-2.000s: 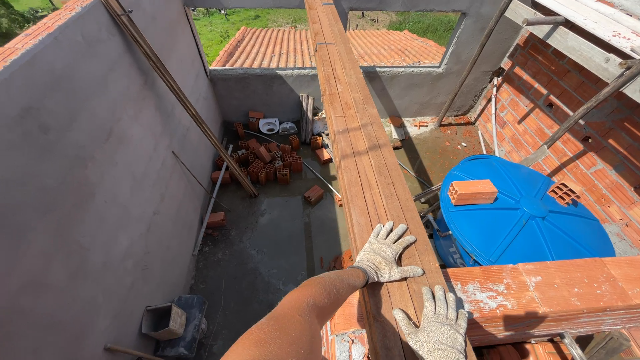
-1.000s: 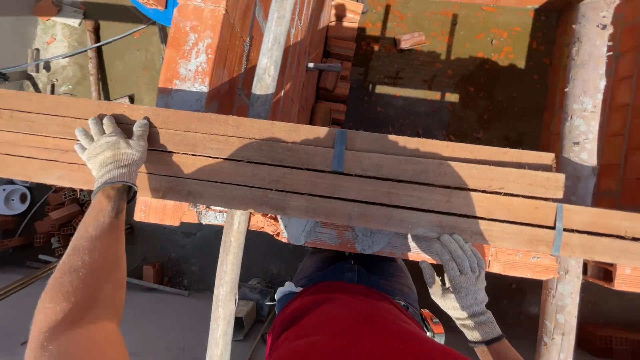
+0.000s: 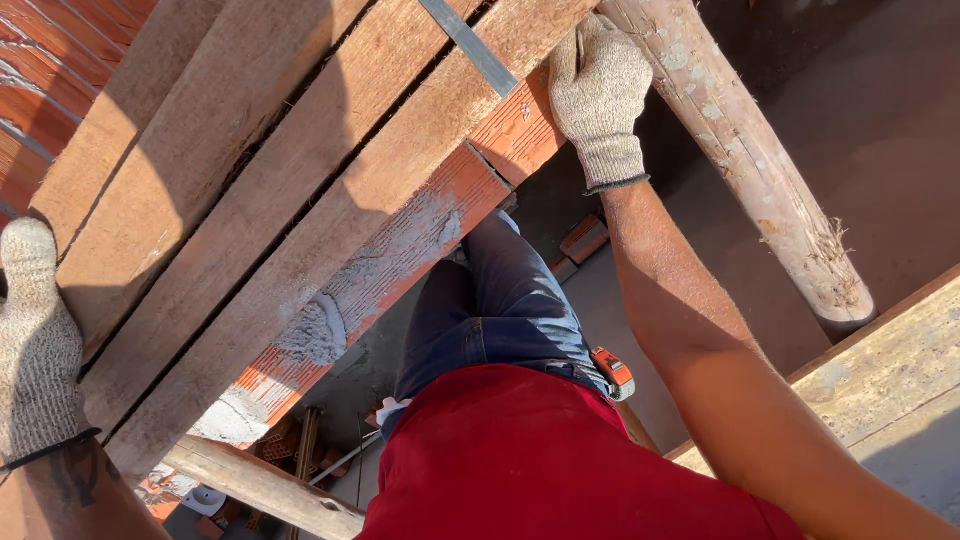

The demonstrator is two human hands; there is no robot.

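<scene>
Several long wooden planks (image 3: 315, 172) lie side by side across the top of a hollow-brick wall (image 3: 375, 262), with a grey strap (image 3: 471, 46) around them. At the left edge my left hand (image 3: 34, 345), in a knitted work glove, rests against the planks' far side and end; its fingers are partly out of view. My right hand (image 3: 600, 97), gloved too, is bent around the near edge of the planks just right of the strap, its fingertips hidden. An orange tape measure (image 3: 613, 373) is clipped at my waist.
A round wooden pole (image 3: 750, 165) slants down at the right, and another (image 3: 262, 480) lies below the wall. Rough boards (image 3: 892, 367) are at the lower right. Bricks (image 3: 583, 238) and a white basin (image 3: 204, 499) lie on the floor far below.
The view has swung strongly and come closer to the planks. My right hand, against the wall's edge below the planks a second ago, is now at the planks' edge near a strap.
</scene>
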